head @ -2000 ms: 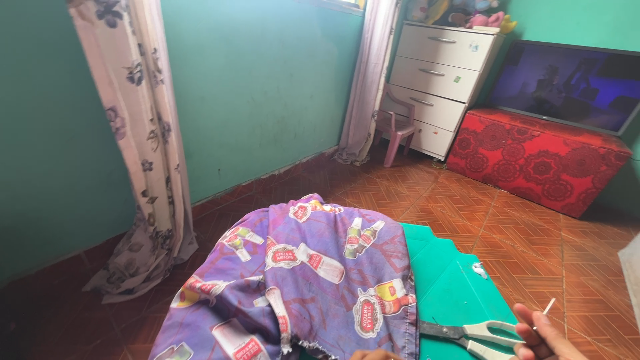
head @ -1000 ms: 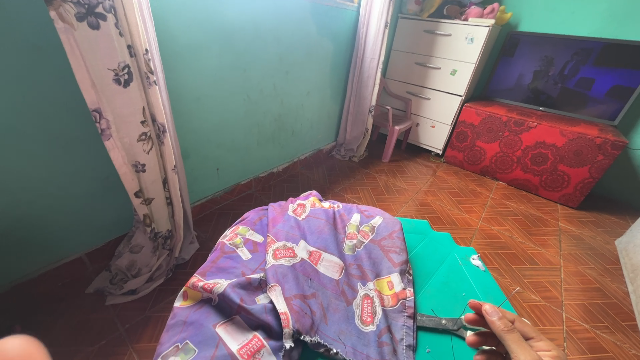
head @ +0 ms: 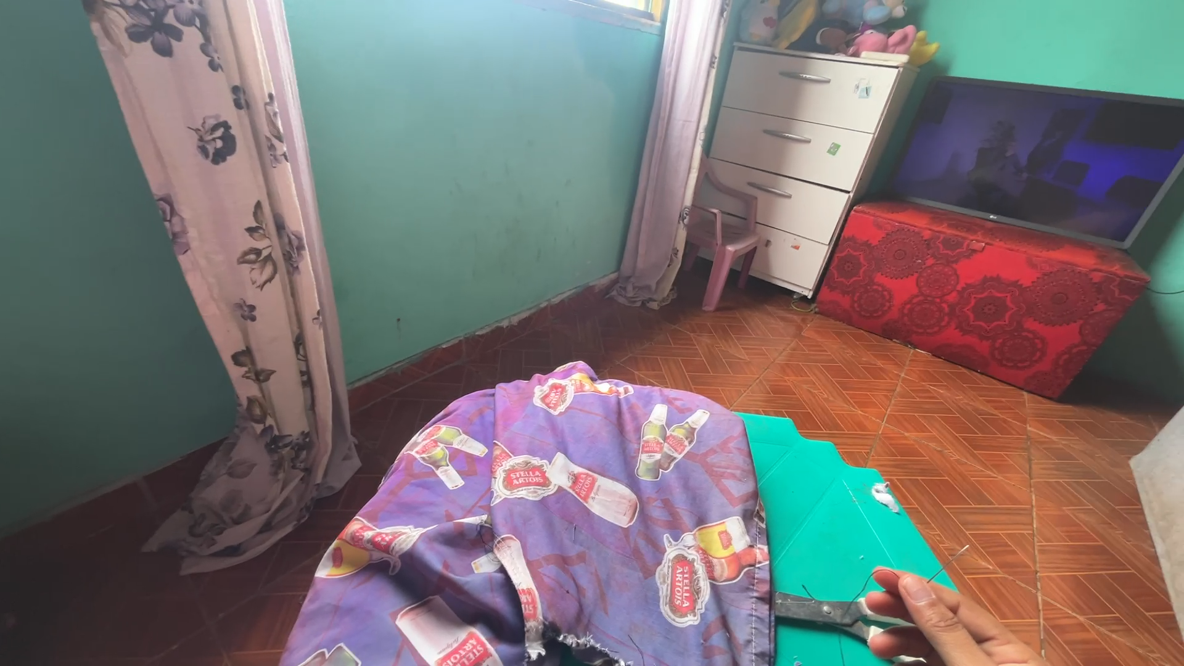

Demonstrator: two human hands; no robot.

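Note:
My right hand (head: 943,615) is at the lower right, thumb and forefinger pinched on a thin sewing needle (head: 951,562) that points up and right. A fine dark thread (head: 867,585) curves near the fingertips. Beneath the hand, scissors (head: 819,609) with dark blades and pale handles lie on a green board-like surface (head: 832,509), their tips reaching the cloth's edge. Purple cloth printed with bottles and badges (head: 620,499) is draped over the left part of this surface. Its lower edge is frayed, with a dark opening at the bottom of the view. My left hand is out of view.
A small white scrap (head: 884,497) lies near the green surface's right edge. Beyond the tiled floor (head: 832,379) stand a pink plastic chair (head: 726,239), a white chest of drawers (head: 795,148) and a red patterned box (head: 971,296) bearing a television (head: 1036,157). A floral curtain (head: 250,277) hangs left.
The blurred fingertip at the lower left one second ago has gone from view. My right hand was more open two seconds ago, with the scissors' handles showing more; its fingers now cover part of them.

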